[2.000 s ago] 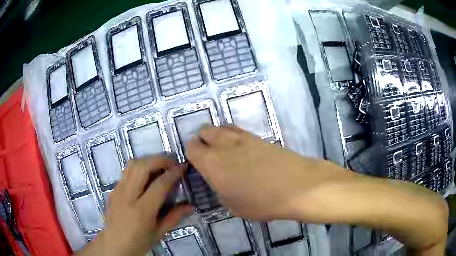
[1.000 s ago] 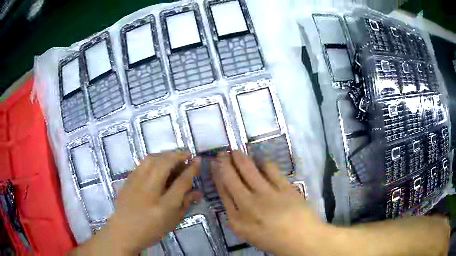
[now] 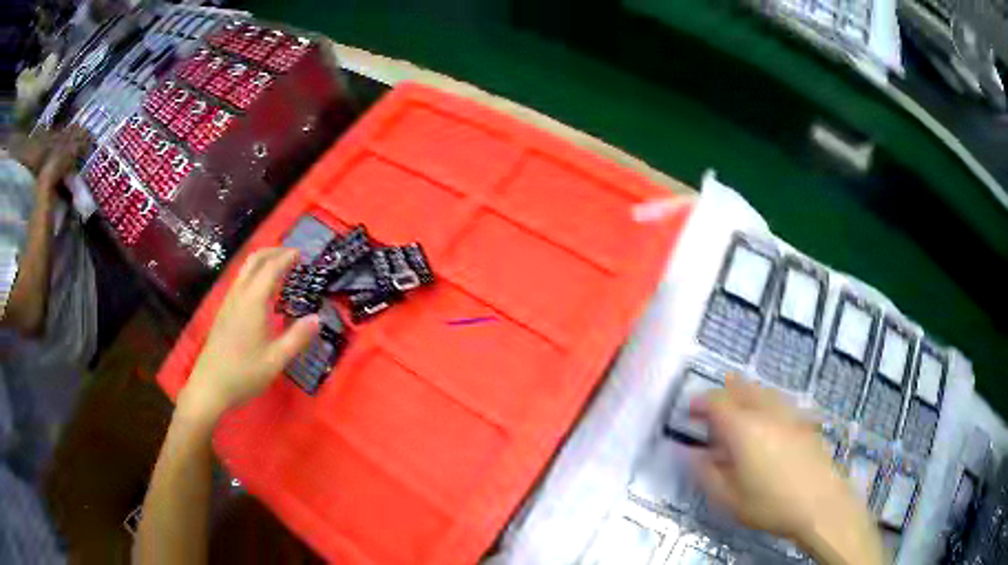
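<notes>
A loose keypad pile [image 3: 359, 270], black and grey, lies on the red tray [image 3: 531, 259]. My left hand [image 3: 249, 331] is at the left edge of the pile, fingers apart and thumb by a grey keypad [image 3: 316, 359]; whether it grips a keypad is unclear. My right hand [image 3: 768, 464] is blurred over the housing tray at the lower right, its fingertips at a front housing [image 3: 694, 406]; what the fingers hold cannot be made out. The upper row of front housings [image 3: 794, 307] shows grey keys below pale windows.
A thin purple strip [image 3: 473, 321] lies in the red tray. Red keypad trays [image 3: 177, 121] stand at the upper left beside another person's arm [image 3: 39, 243]. A green conveyor belt [image 3: 663, 121] runs behind. More trays show at the upper right.
The view has swung left, bringing the red tray fully in. My hands have parted: the left has moved to the keypad pile, the right remains over the housings.
</notes>
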